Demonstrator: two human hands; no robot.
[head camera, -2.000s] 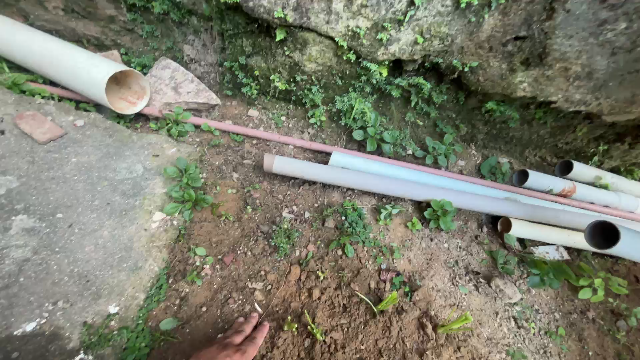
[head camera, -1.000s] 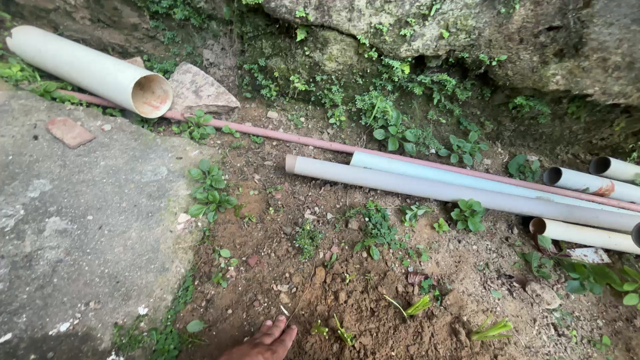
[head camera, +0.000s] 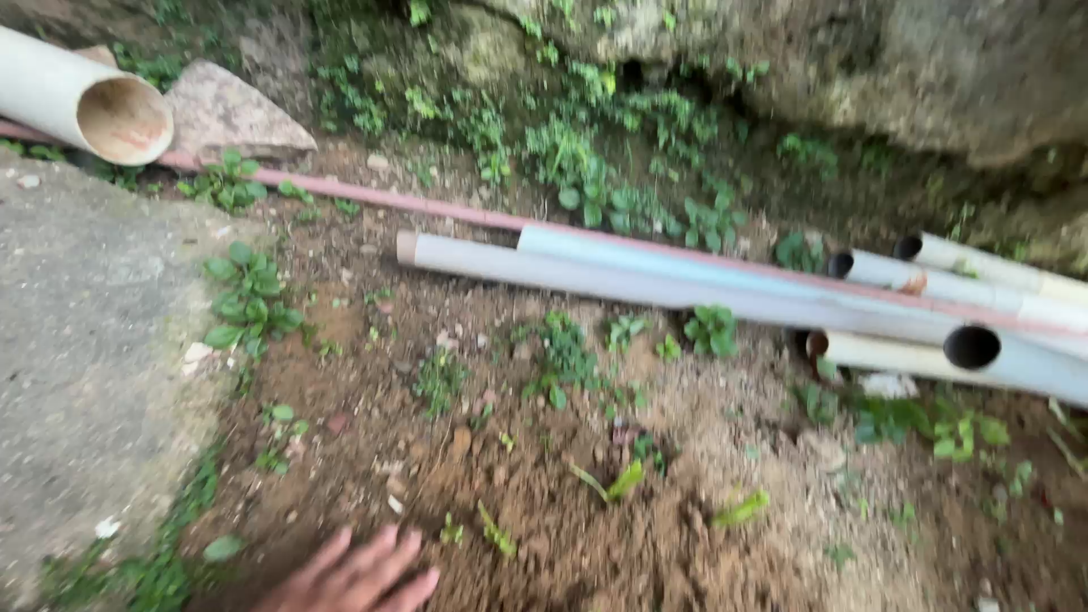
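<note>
My left hand (head camera: 361, 574) is at the bottom edge, left of the middle, blurred, its fingers somewhat spread over brown soil (head camera: 476, 565). Nothing shows in its fingers; the palm is cut off by the frame. Just right of the fingertips a small green seedling (head camera: 495, 531) and a smaller sprout (head camera: 451, 531) stand in the loosened soil. Farther right are a leafy cutting (head camera: 625, 482) and another bright green one (head camera: 742, 508), both leaning low. A small white fragment (head camera: 395, 505) lies above the fingers. My right hand is out of view.
A concrete slab (head camera: 93, 340) borders the soil at left. A wide white pipe (head camera: 42, 85) and a flat stone (head camera: 234, 110) are upper left. A thin pink pipe (head camera: 382, 197) crosses grey plastic pipes (head camera: 595, 280). Behind is a mossy rock (head camera: 935, 76); weeds (head camera: 248, 297) grow about.
The fingers of my left hand, closer together one second ago, are now more spread. The view has shifted slightly and is blurred.
</note>
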